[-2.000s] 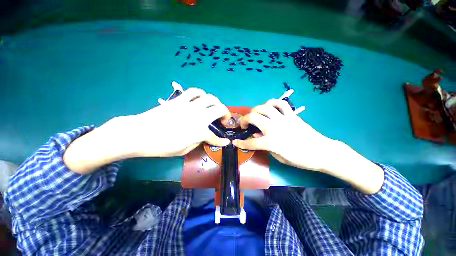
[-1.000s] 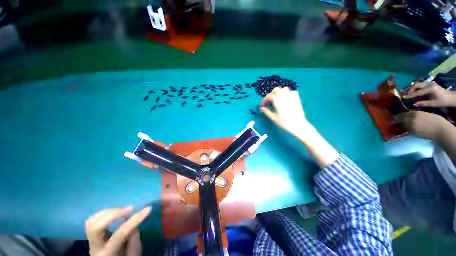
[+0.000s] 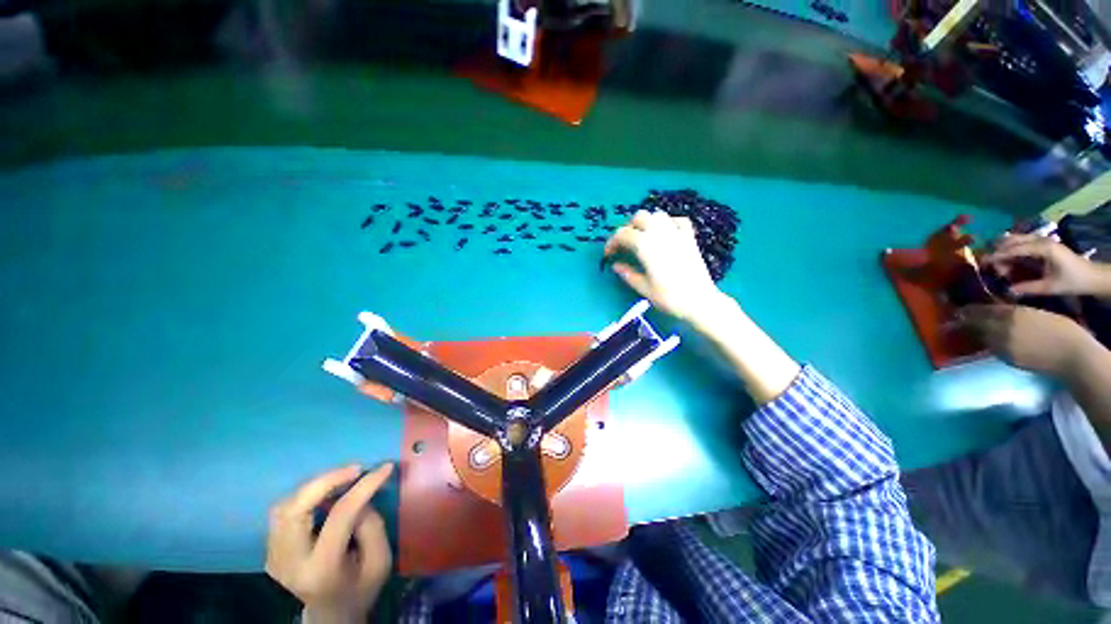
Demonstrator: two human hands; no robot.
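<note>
The glossy black three-armed assembly (image 3: 526, 512) lies on its fixture, two arms pointing away and one toward me. Its hub is uncovered over the round orange centre (image 3: 464, 468) of the orange-red base plate (image 3: 433, 536). White forked holders (image 3: 658, 335) flank the two far arm ends; the near end is cut off by the frame. My right hand (image 3: 668, 266) is at the left edge of the dark pile of small black parts (image 3: 719, 226), fingertips down by a dark speck. My left hand (image 3: 331, 536) is left of the plate, fingers bent, with a small dark spot at the fingertips; its grip is unclear.
Loose small black parts (image 3: 463, 228) trail left of the pile. At the right, another person's hands (image 3: 1036, 329) work at an orange-red fixture (image 3: 924, 311). Another orange-red fixture (image 3: 554, 95) with a white tip stands on the far side, beyond the dark green strip.
Both hands have left the hub. My right hand went out to the pile, then slightly left; my left hand moved down left of the plate, then slightly right. The assembly is now uncovered.
</note>
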